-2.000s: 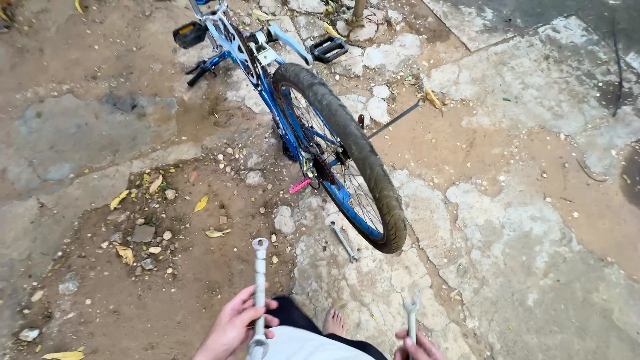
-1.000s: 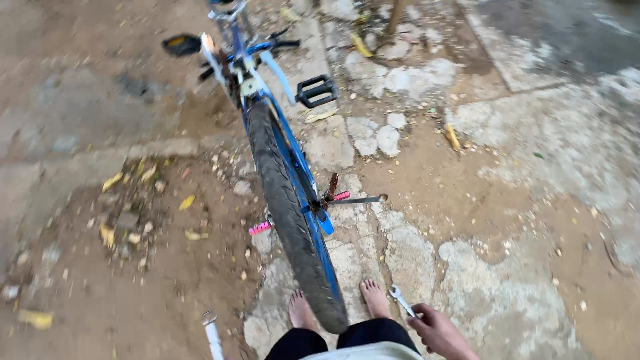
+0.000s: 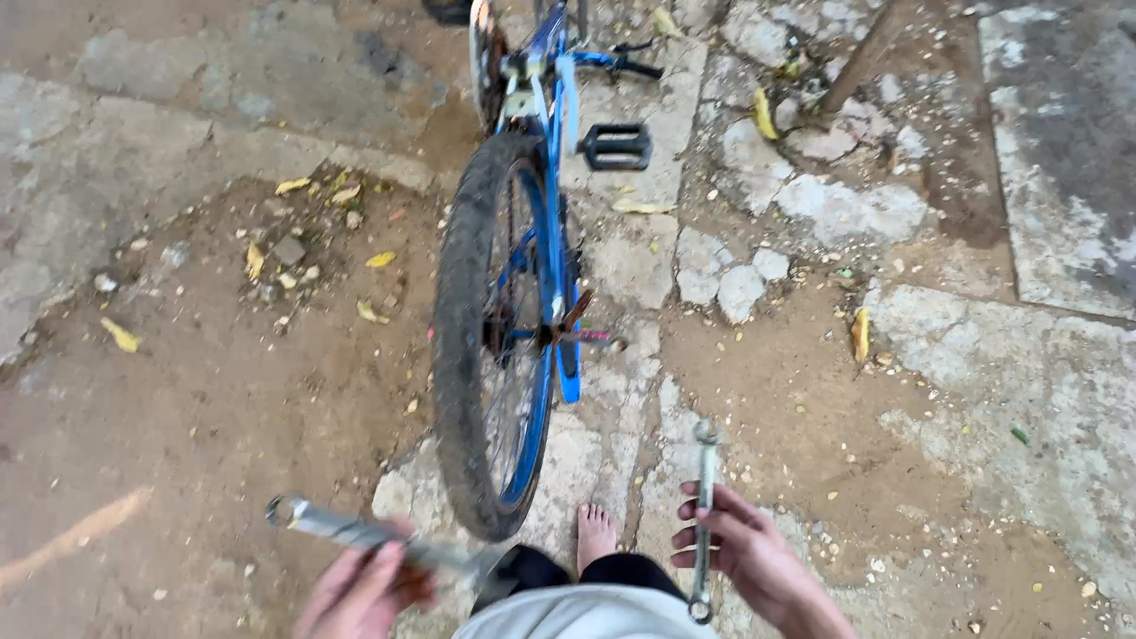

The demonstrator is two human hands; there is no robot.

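My left hand (image 3: 368, 577), at the lower left, grips a large metal wrench (image 3: 342, 530) with a ring end pointing left; its other end is blurred. In my right hand (image 3: 745, 550) is a slimmer metal wrench (image 3: 706, 470), held nearly upright between thumb and fingers, with a ring at its lower end. Ahead of me stands a blue bicycle, its wheel with a worn black tire (image 3: 461, 328) closest to my body. Rusty parts (image 3: 572, 315) and a pink piece (image 3: 590, 335) sit at the wheel's axle. Neither wrench touches the bicycle.
A black pedal (image 3: 617, 146) sticks out right of the blue frame (image 3: 552, 177). My bare foot (image 3: 596, 537) is right of the tire. Cracked concrete, dirt, pebbles and yellow leaves cover the ground. A thin trunk or post (image 3: 856, 62) rises at the upper right.
The left-hand wrench has swung from upright to lying sideways. My right hand has turned its wrench upright. The view has shifted a good deal around the bicycle.
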